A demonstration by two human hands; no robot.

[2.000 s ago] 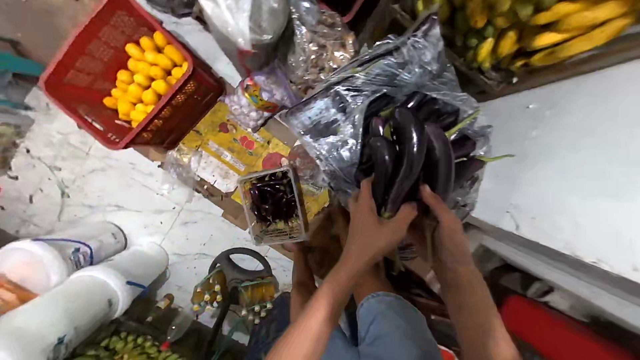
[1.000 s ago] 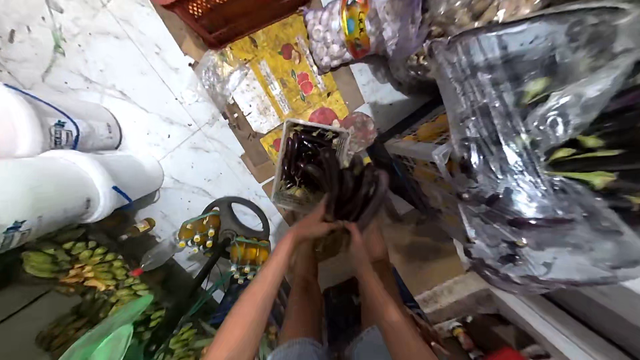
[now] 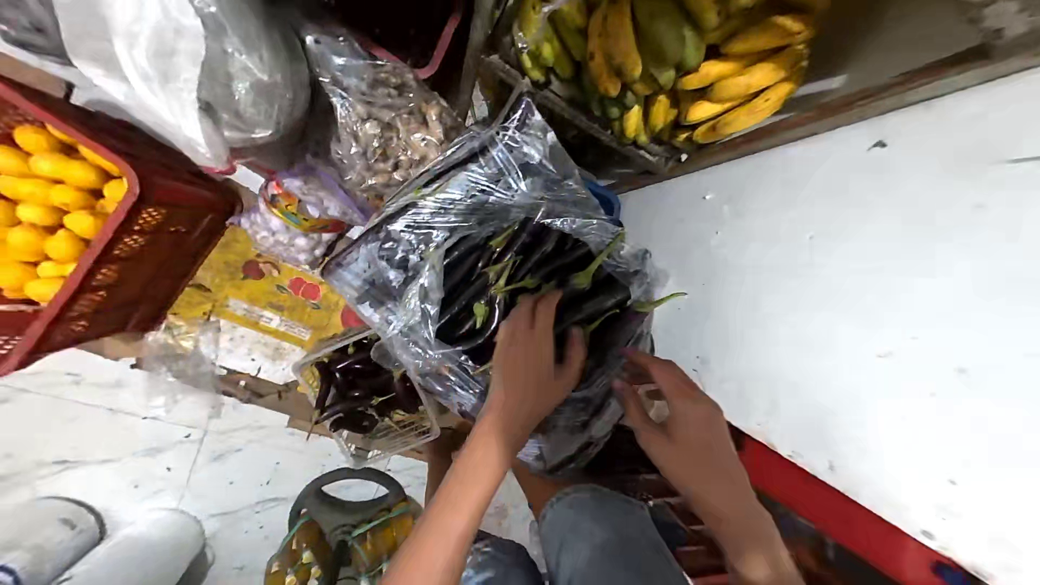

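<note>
A large clear plastic bag (image 3: 487, 183) full of dark purple eggplants (image 3: 520, 268) with green stems lies open in front of me. My left hand (image 3: 532, 366) reaches into its mouth, fingers on the eggplants; whether they grip one is hidden. At the bag's right edge, my right hand (image 3: 670, 414) is curled beside the plastic and an eggplant, its thumb and fingers apart. Left of the bag, and partly covered by it, a clear plastic basket (image 3: 390, 439) holds more eggplants (image 3: 357, 382).
A red crate (image 3: 175, 219) of yellow fruit stands left, beside a bag of garlic (image 3: 292, 219) and a bag of ginger (image 3: 390, 122). Bananas (image 3: 731, 73) lie above. A white surface (image 3: 853, 284) extends right. White containers (image 3: 138, 544) and a dark bottle carrier (image 3: 353, 504) are below.
A second ago both hands held several eggplants over the basket; now they are back at the large bag, without that bunch. The view has swung back toward the bag.
</note>
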